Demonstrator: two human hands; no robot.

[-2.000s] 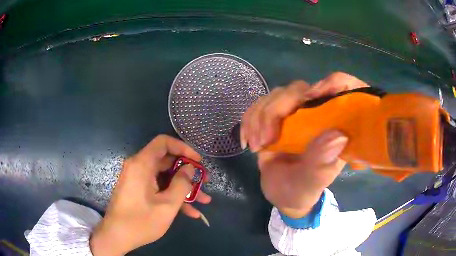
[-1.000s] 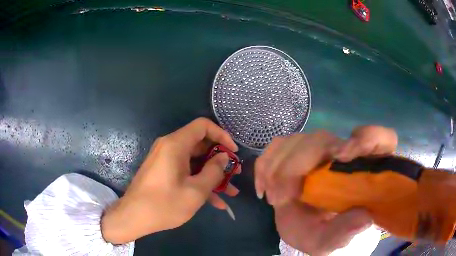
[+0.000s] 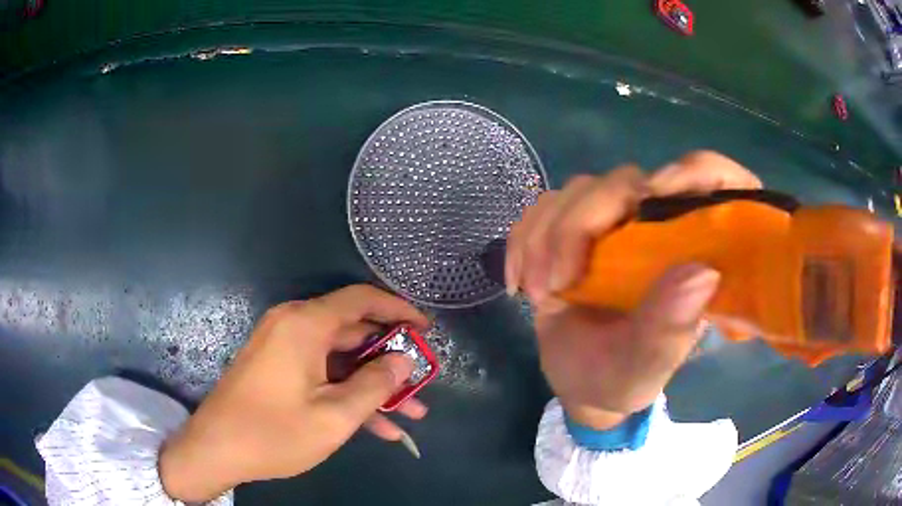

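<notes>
My left hand (image 3: 297, 385) pinches a red plastic housing (image 3: 426, 380) with its open side up; silvery inner parts show beside the thumb. My right hand (image 3: 623, 287) is wrapped around the orange electric screwdriver (image 3: 742, 262), which lies roughly level and points left. The driver's dark nose (image 3: 496, 262) shows past the fingers over the lower right edge of the round grey screw tray (image 3: 435, 198). The bit tip cannot be made out. The tray has rows of small holes with silvery specks, denser at its upper right.
A dark green bench mat (image 3: 178, 198) lies under the work, with worn pale patches. Beyond a curved edge, a brighter green strip (image 3: 445, 25) carries a red unit (image 3: 675, 15) and another small one at right (image 3: 840, 107). Blue and grey structure (image 3: 851, 445) stands at lower right.
Since one second ago, my right hand and the driver have moved up to the tray's lower right edge. The tray and left hand sit further left in view. Both hands keep their holds.
</notes>
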